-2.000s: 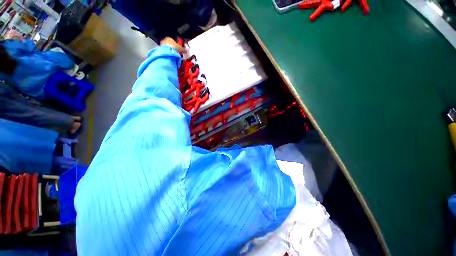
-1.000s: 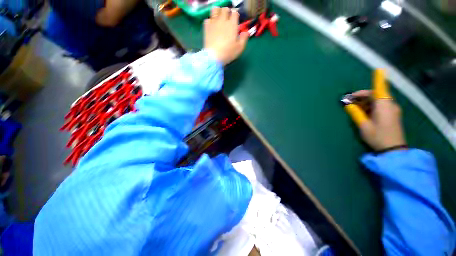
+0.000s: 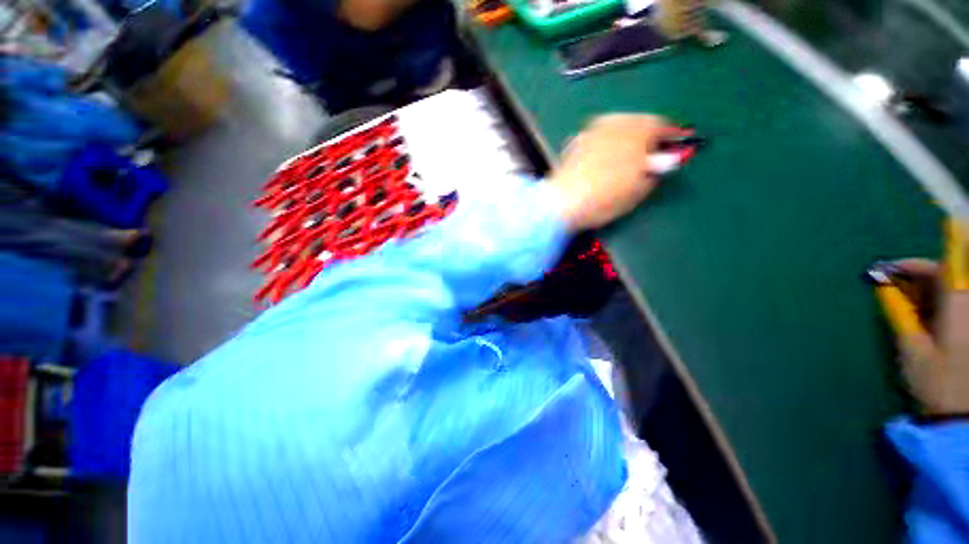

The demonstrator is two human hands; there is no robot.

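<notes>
My left hand (image 3: 611, 170), blurred, is closed around a red spring clamp (image 3: 683, 150) with a black and a white part showing at its tip, over the green bench (image 3: 733, 276). My right hand (image 3: 933, 329), with yellow finger cots, is cut off by the right edge and holds a small dark module (image 3: 881, 274) at its fingertips. A white foam tray (image 3: 452, 138) at the left, beyond the bench edge, bears rows of red clamps (image 3: 340, 207) gripping black parts.
A dark smartphone (image 3: 616, 47) lies at the far end of the bench beside a green-rimmed tray (image 3: 568, 15). A person in dark blue (image 3: 351, 53) sits beyond the foam tray. A pale strip (image 3: 808, 74) borders the bench at the right.
My left hand went from the foam tray to the clamps by the phone, and now comes back nearer over the bench with a clamp. My right hand came into view with the module.
</notes>
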